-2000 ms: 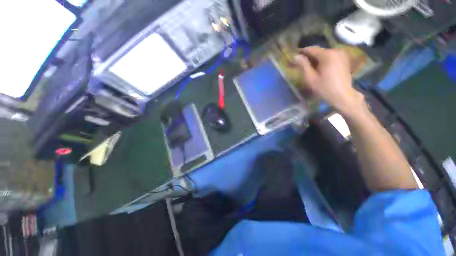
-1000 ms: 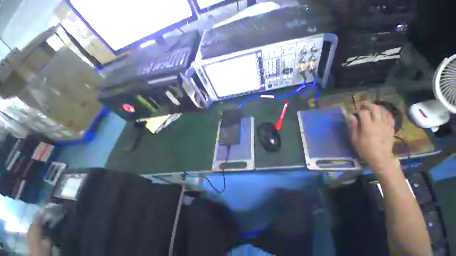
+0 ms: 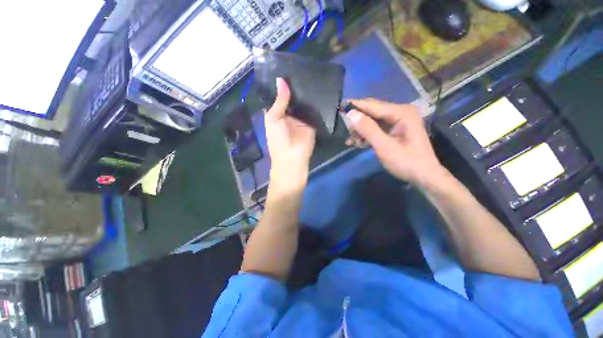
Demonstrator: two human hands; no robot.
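Note:
My left hand [image 3: 289, 138] holds a dark, flat, slab-like piece [image 3: 305, 86], wider than a phone, above the bench, with the thumb across its face. My right hand [image 3: 397, 142] pinches a small black plug [image 3: 349, 105] at the piece's right edge; whether it is plugged in cannot be told. A blue-grey test pad [image 3: 380, 66] lies behind my hands. A dark phone [image 3: 243, 140] with a thin black lead lies on a second pad, partly hidden by my left arm.
A black tray [image 3: 477, 156] at the right holds several phones with pale, yellow-edged faces. A black mouse [image 3: 444, 17] sits on a yellowish board [image 3: 413, 49]. The radio tester [image 3: 142, 78] and PC tower [image 3: 99, 155] stand at the back left.
My right hand has left the mouse and moved to the plug. My left hand has come from the lower left to the bench and now holds the dark flat piece. The view has turned and shifted.

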